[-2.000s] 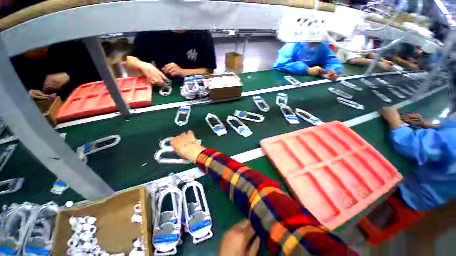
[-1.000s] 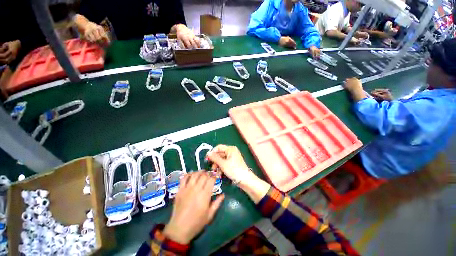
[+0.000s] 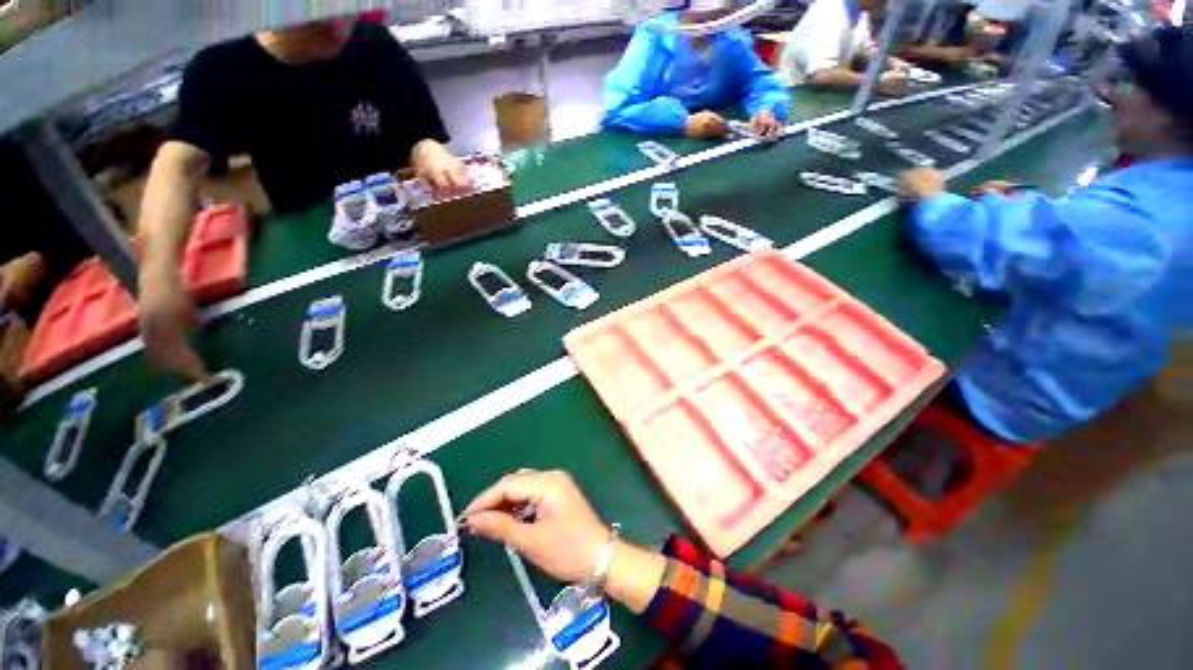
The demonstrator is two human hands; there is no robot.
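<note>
My right hand (image 3: 547,524) is above the bench, palm down, with thumb and fingertips pinched beside the rim of a stacked frame; whether they hold a tiny piece I cannot tell. A white oval frame (image 3: 580,626) with a blue-and-white band lies partly under this hand, its loop mostly hidden. Three groups of similar frames (image 3: 368,589) stand side by side to the left. A cardboard box (image 3: 223,596) with small white fittings (image 3: 107,644) is at the lower left, cut off by the picture's edge. My left hand cannot be made out.
A salmon-red compartment tray (image 3: 680,416) lies to the right, with small reddish bits in its near compartments. Scattered frames lie on the green belt (image 3: 432,360) beyond the pale strip. A person in black reaches over the belt opposite; a person in blue sits at right. A metal upright crosses the lower left.
My left hand has left the frame it was beside and is out of sight. My right hand remains near that frame. The person opposite has reached onto the belt. The view has shifted.
</note>
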